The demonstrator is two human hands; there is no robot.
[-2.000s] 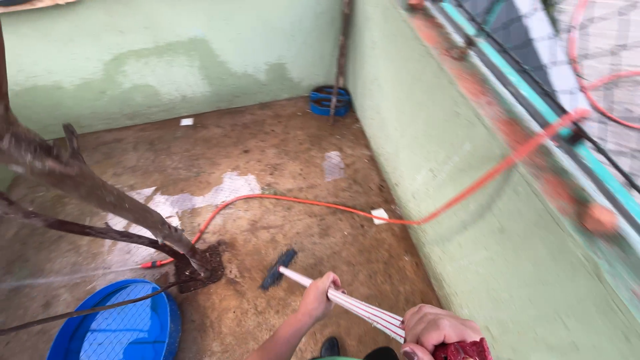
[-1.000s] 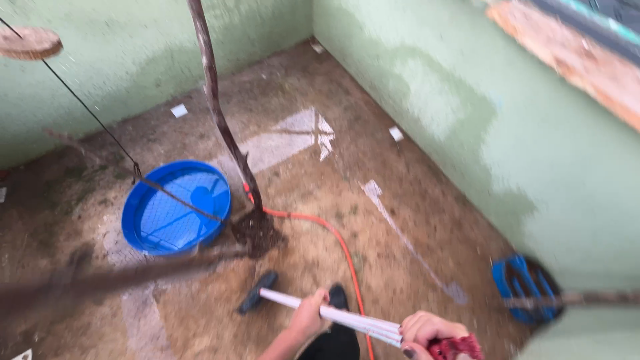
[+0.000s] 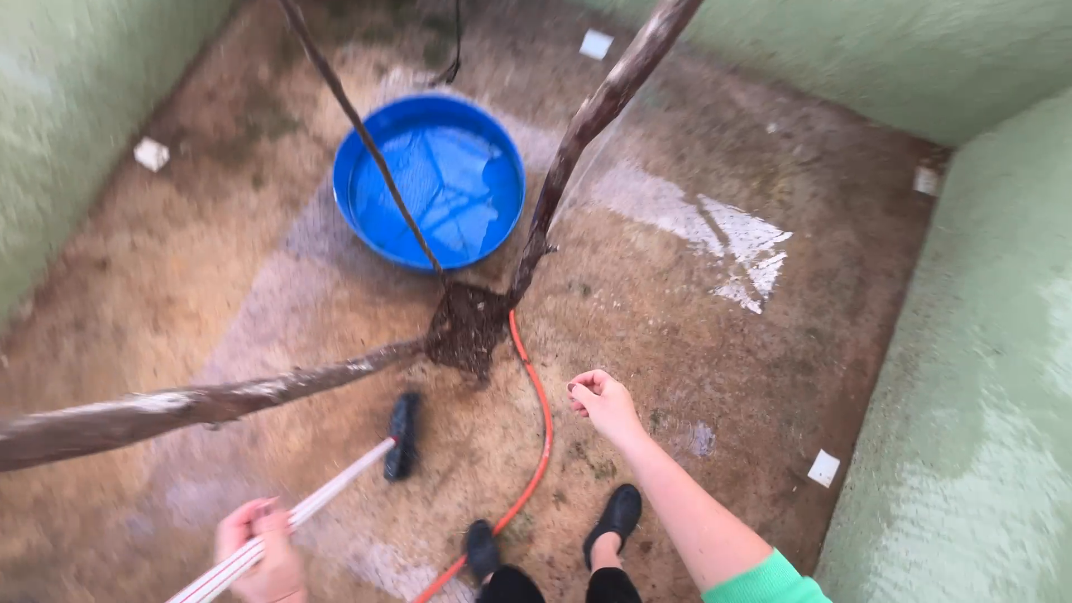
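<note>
Low at the left, my left hand [image 3: 264, 548] is closed around the white, red-striped handle [image 3: 335, 490] of a broom. Its dark head [image 3: 403, 436] rests on the wet brown floor, below a square patch of dark soil [image 3: 471, 328]. My right hand [image 3: 605, 406] is off the handle, held out over the floor with loosely curled fingers and nothing visible in it. An orange hose [image 3: 543, 419] runs from the soil patch down between my hands and passes by my left shoe [image 3: 481, 548]. Beyond the soil stands a round blue basin [image 3: 512, 209] with water in it.
Bare branches rise from the soil patch, one thick branch [image 3: 251, 395] reaching left at low height, another [image 3: 578, 134] leaning up right. Green walls [image 3: 963, 377] border the floor. White square pieces [image 3: 823, 468] lie near the walls. A wet, shiny patch [image 3: 737, 243] is at the right.
Both hands were on the broom handle before; now only my left hand grips it, and my right hand has let go. The view has swung left, toward the basin.
</note>
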